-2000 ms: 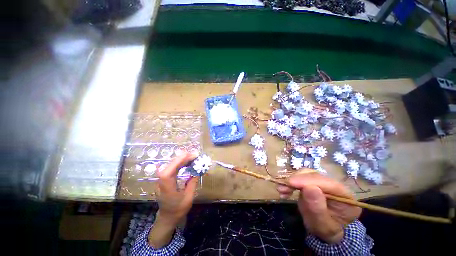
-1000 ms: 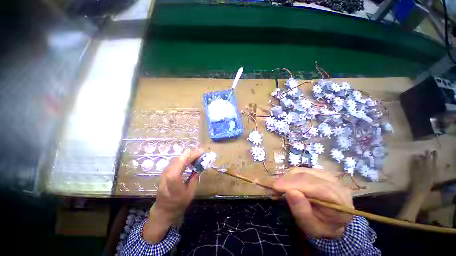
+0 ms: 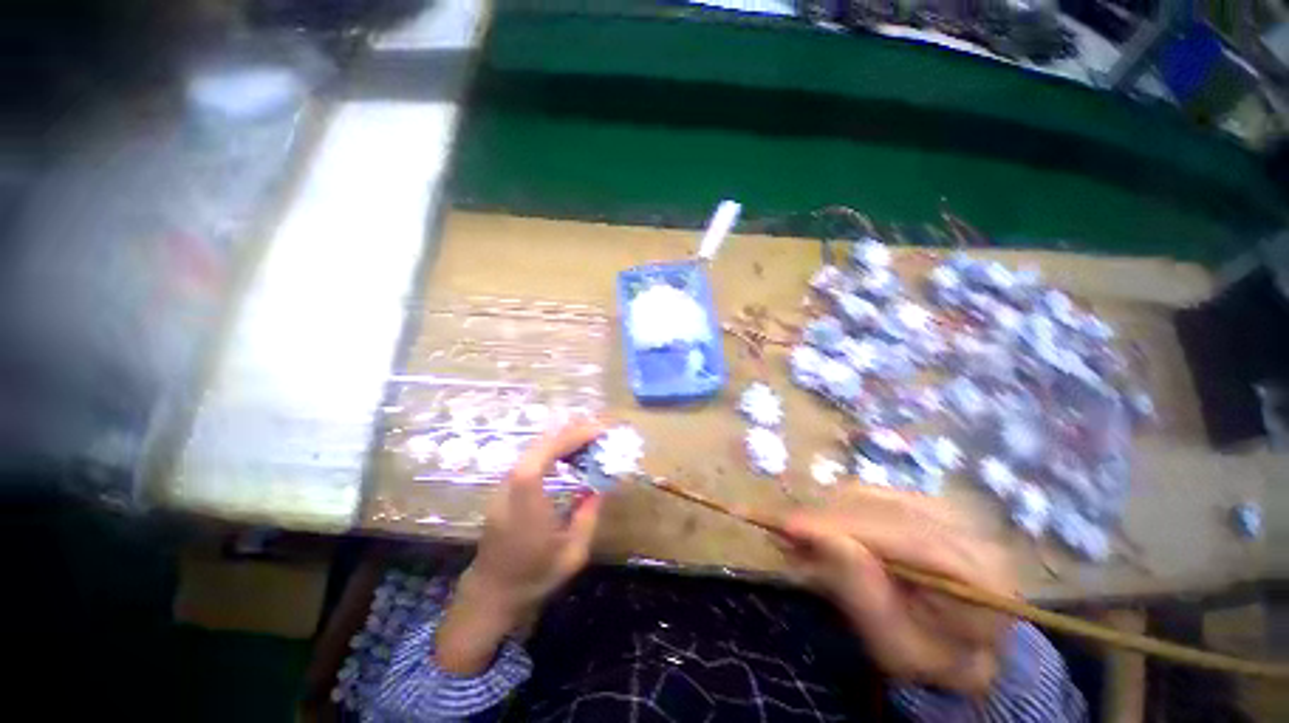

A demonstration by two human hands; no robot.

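My left hand (image 3: 540,530) is closed on a small motor (image 3: 614,455) between thumb and fingertips, its white toothed face turned up and to the right. My right hand (image 3: 905,572) grips a long thin wooden brush (image 3: 721,507); its tip is close to the motor's face, and blur hides whether they touch. A blue tub (image 3: 676,377) with white paste (image 3: 670,315) stands beyond my hands, with a white spatula (image 3: 721,229) sticking out of its far end. A clear blister tray (image 3: 495,370) lies left of the tub.
A large heap of motors (image 3: 990,381) with thin leads covers the right of the board. Two loose units (image 3: 763,429) lie beside the heap. One small unit (image 3: 1245,518) lies at far right. A black box (image 3: 1230,353) stands at right, a green surface (image 3: 848,148) behind.
The view has shifted and blurred. My left hand still holds the motor and my right hand the brush. A small unit now shows at far right, where another person's hand was a second ago.
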